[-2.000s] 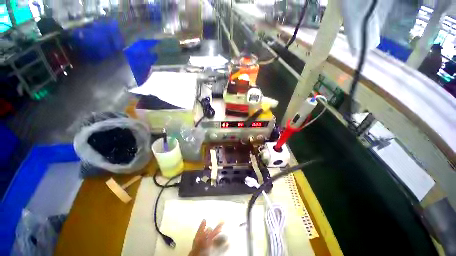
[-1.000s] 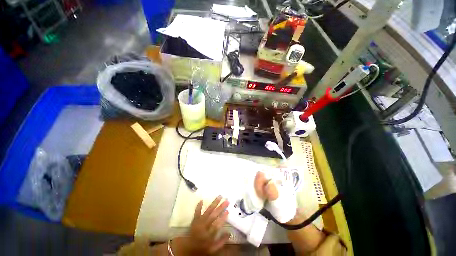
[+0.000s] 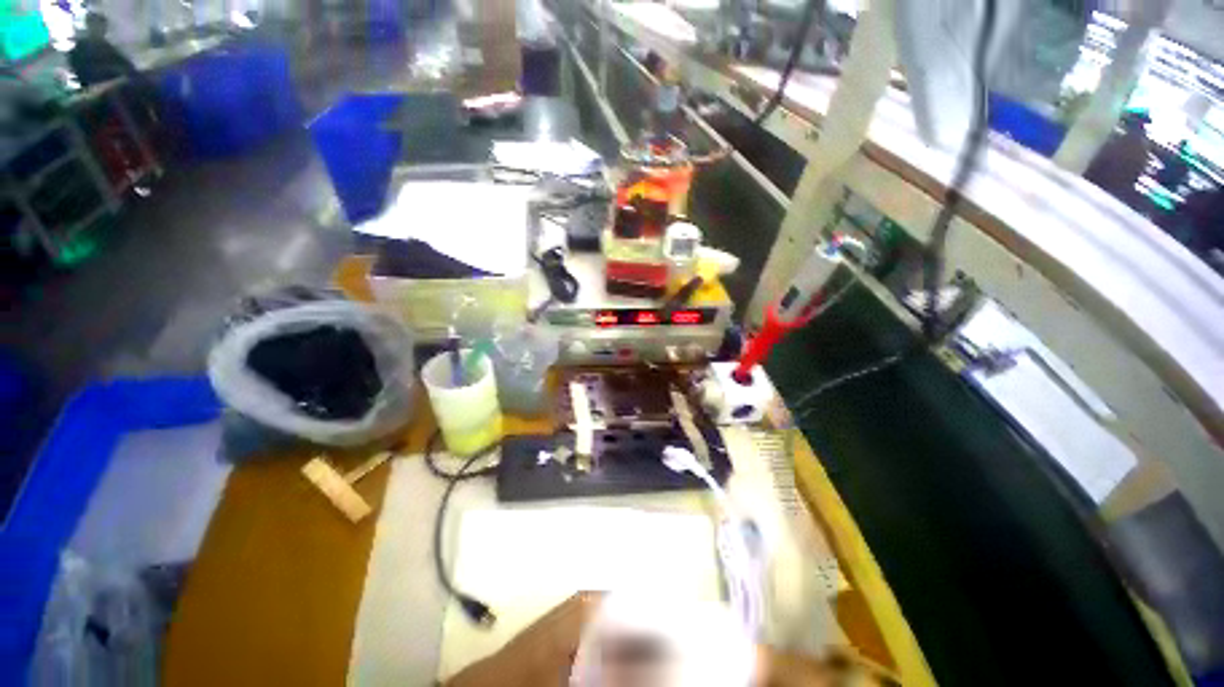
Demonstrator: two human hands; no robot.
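My right hand [image 3: 671, 651], in a white glove, is a blurred white shape at the bottom edge. My left hand [image 3: 544, 647], bare and blurred, is beside it, partly cut off by the edge. What either hand holds cannot be made out. A white plug [image 3: 682, 459] sits at the right part of the black socket strip [image 3: 530, 470], and its white cord [image 3: 741, 550] runs down toward my right hand. A black USB test cable [image 3: 443, 550] lies on the left of the mat, its metal tip near my left hand.
A pen cup [image 3: 463, 409], a bag of black parts [image 3: 316, 376] and masking tape [image 3: 336, 489] are left. A power supply [image 3: 644, 336] with red digits stands behind. A red-handled tester [image 3: 772, 336] slants at a white block [image 3: 738, 396]. A green conveyor [image 3: 966, 537] runs right; a blue crate [image 3: 81, 450] is left.
The view has tilted up. The hands now show lower, at the bottom edge, and blurred. The white socket unit and the thick black cable over the mat no longer show there.
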